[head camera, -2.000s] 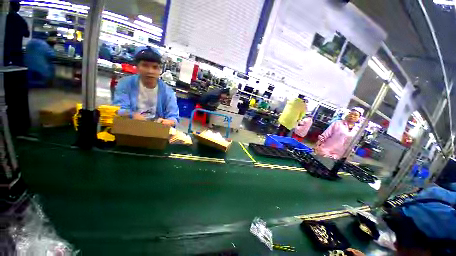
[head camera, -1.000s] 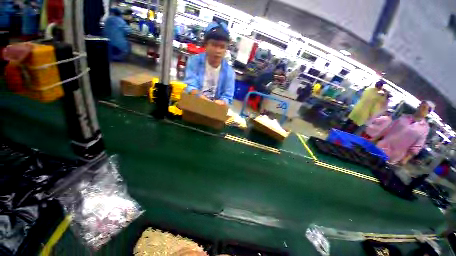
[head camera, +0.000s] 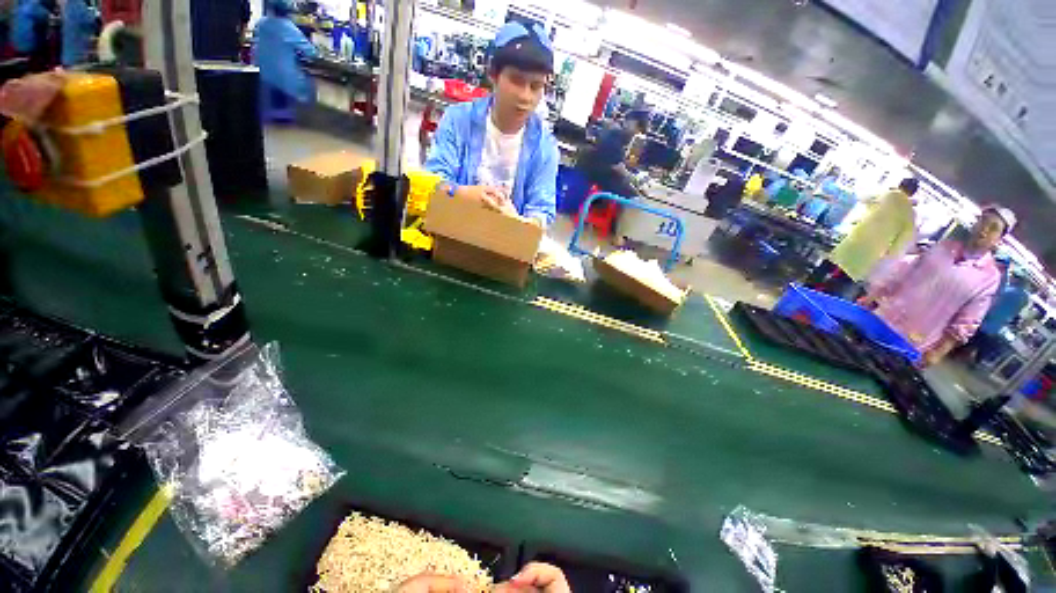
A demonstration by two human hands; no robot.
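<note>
Small cream parts (head camera: 388,554) lie heaped in the left black tray (head camera: 492,549) at the bottom edge. The right black tray (head camera: 550,554) beside it holds a sparse scatter of small pale bits. My left hand (head camera: 433,583) shows only as fingers over the near side of the cream heap, cut off by the frame. My right hand (head camera: 541,578) shows only as fingertips between the two trays, close to the left hand. Whether either hand holds anything is cut off or too small to tell.
A clear zip-lock bag (head camera: 249,463) and glossy black trays (head camera: 58,429) lie left. A small clear bag (head camera: 750,547) and another black tray (head camera: 897,572) lie right. A metal post (head camera: 185,197) stands left. Across the green bench, a person in blue is behind a cardboard box (head camera: 481,238).
The view has swung left and slightly down since the oldest frame. The zip-lock bag and trays have come further in. Fingers of both hands now show at the bottom edge.
</note>
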